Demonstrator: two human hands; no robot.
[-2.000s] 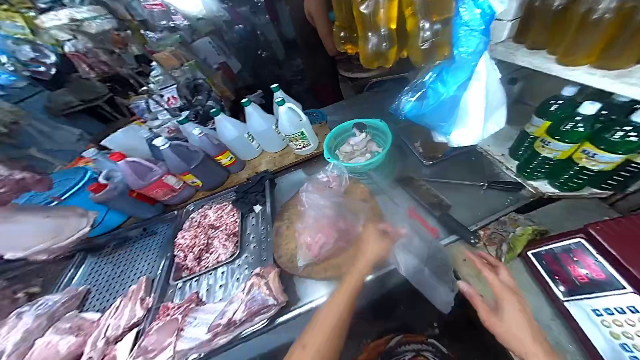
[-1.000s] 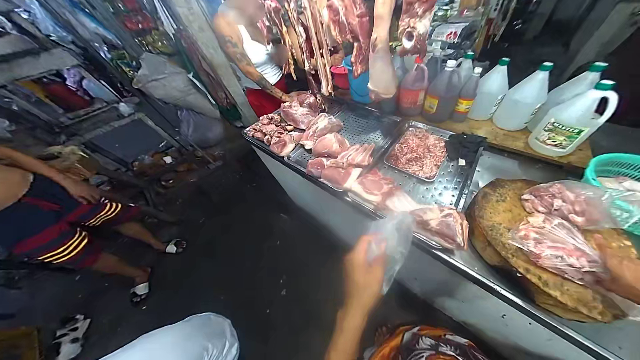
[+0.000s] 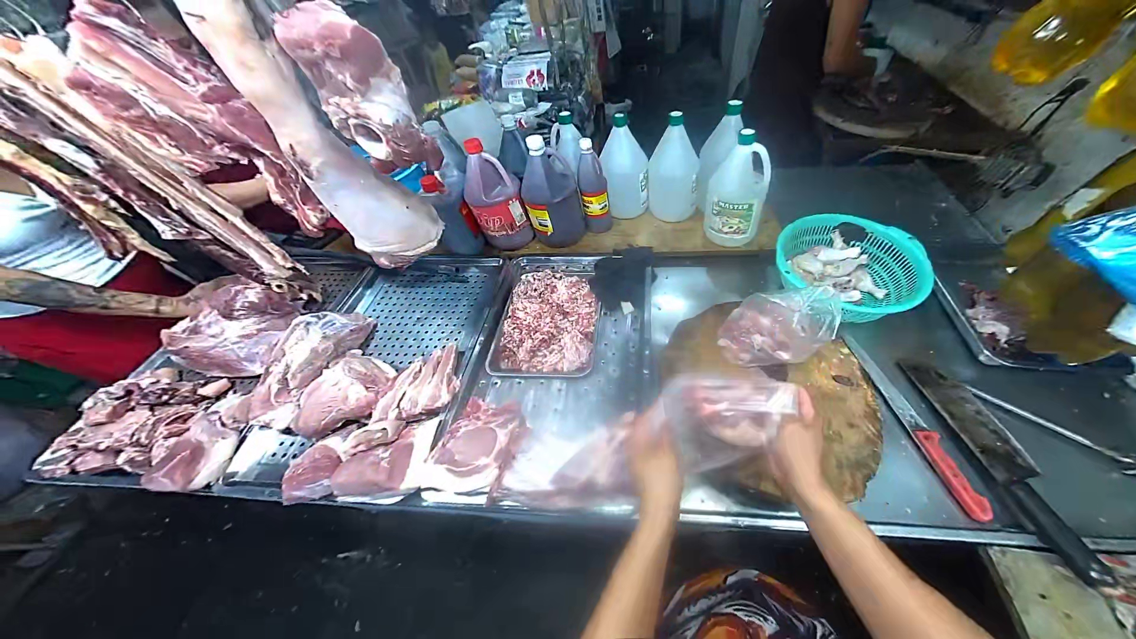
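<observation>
Both my hands hold a clear plastic bag of raw meat (image 3: 732,413) above the round wooden chopping block (image 3: 843,444). My left hand (image 3: 655,453) grips its left side, blurred; my right hand (image 3: 797,435) has the right side. Behind it, a second clear bag of meat (image 3: 772,328) lies at the block's back edge. Raw pork cuts (image 3: 475,439) lie on the metal trays left of my hands. A small tray of ground meat (image 3: 546,324) sits farther back. To the right of the block are a knife with a red handle (image 3: 950,475) and a black-handled cleaver (image 3: 976,422).
A turquoise plastic basket (image 3: 923,266) holds poultry pieces behind the block. Plastic jugs (image 3: 735,200) line a wooden board at the back. Large cuts of meat (image 3: 355,169) hang at the upper left, near another person's arm (image 3: 98,293). A steel rod (image 3: 1047,426) lies right of the cleaver.
My left hand, holding a clear bag out over the counter's front a second ago, is now at the block. One meat bag is now lifted between both hands. The view has swung left and back.
</observation>
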